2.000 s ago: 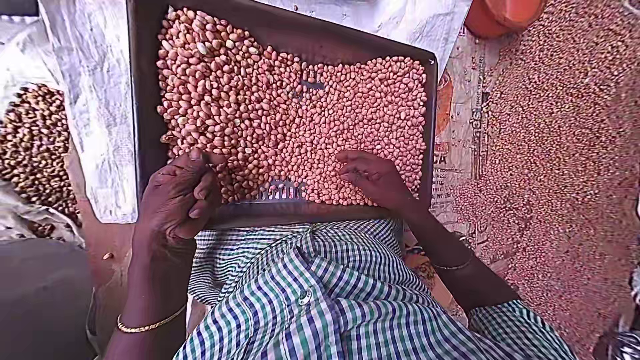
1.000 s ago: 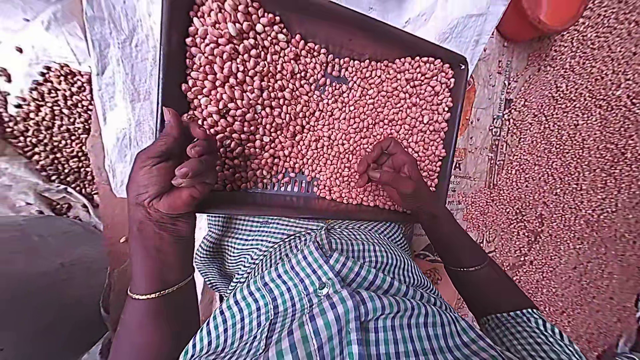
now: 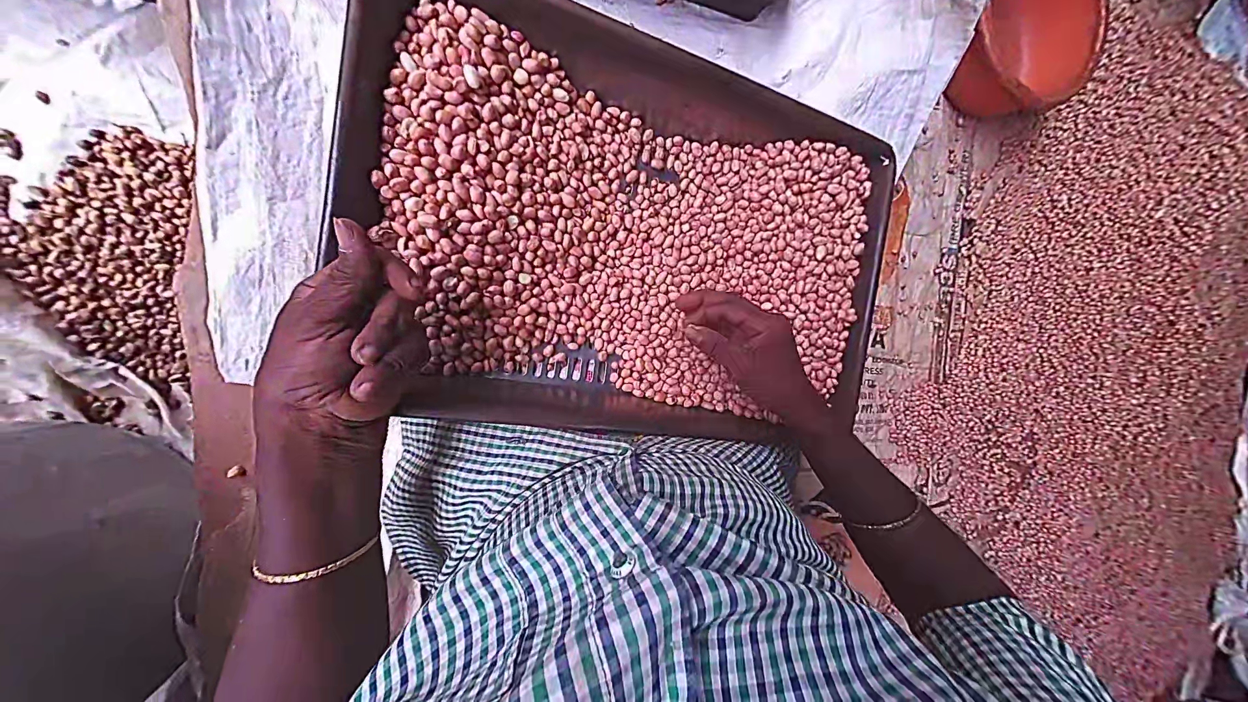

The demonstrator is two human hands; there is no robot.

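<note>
A dark slotted tray [image 3: 546, 409] rests on my lap, holding a layer of shelled peanuts [image 3: 624, 253], larger at the left and smaller at the right. At the tray's near left corner is my left hand [image 3: 346, 336], its fingers curled in toward the palm; whether it holds any peanuts cannot be told. Over the right half of the peanuts, my right hand [image 3: 746, 346] has its thumb and fingertips close together, touching or just above the layer. Whether a peanut is between them is not visible. Slots in the tray's bottom show near its close edge.
Many small peanuts [image 3: 1082, 390] spread over the ground at the right, with an orange container [image 3: 1043, 54] at their far edge. White sheeting [image 3: 263, 195] lies beyond and left of the tray. A pile of darker nuts or seeds [image 3: 117, 253] is at far left, behind a grey rounded object [image 3: 88, 565].
Between the earliest frame and now, my left hand has shifted from over the peanuts toward the tray's left edge. My right hand stays over the right half, its fingers changing pose.
</note>
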